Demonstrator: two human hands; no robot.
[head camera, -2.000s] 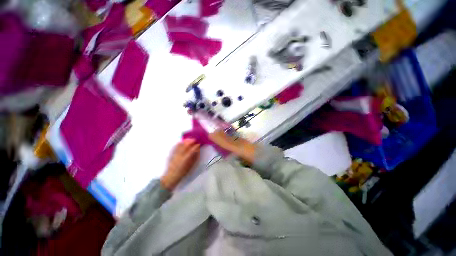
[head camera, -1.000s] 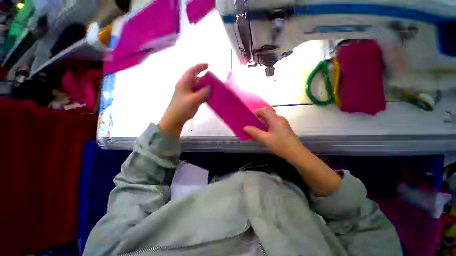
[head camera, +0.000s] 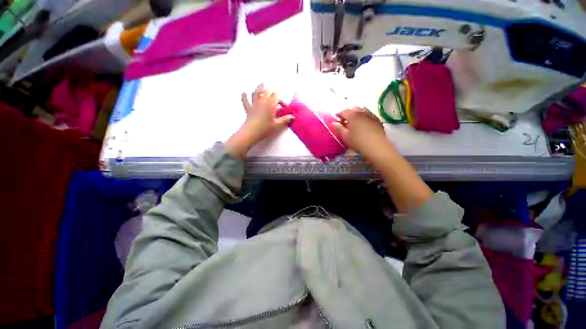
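A small magenta fabric piece (head camera: 315, 131) lies slanted on the white table top in front of the sewing machine's needle area, with a thin pale line along its length. My left hand (head camera: 262, 114) holds its upper left end between thumb and fingers. My right hand (head camera: 358, 128) grips its right edge with bent fingers. The presser foot and needle area (head camera: 347, 61) is just behind the piece, under the lit head. The piece is not under the foot. Whether it has more than one layer is hard to tell.
The white sewing machine head (head camera: 479, 64) spans the back right. Green and yellow scissors handles (head camera: 393, 103) stand beside a magenta stack (head camera: 434, 97). Large magenta panels (head camera: 186, 35) lie at back left, another magenta piece (head camera: 273, 15) beside them. The table's front edge (head camera: 289, 168) carries a measuring tape.
The magenta piece, lifted in both hands a second ago, is now lower and flatter on the table. My hands have come down with it. The view has shifted and shows more of the machine head.
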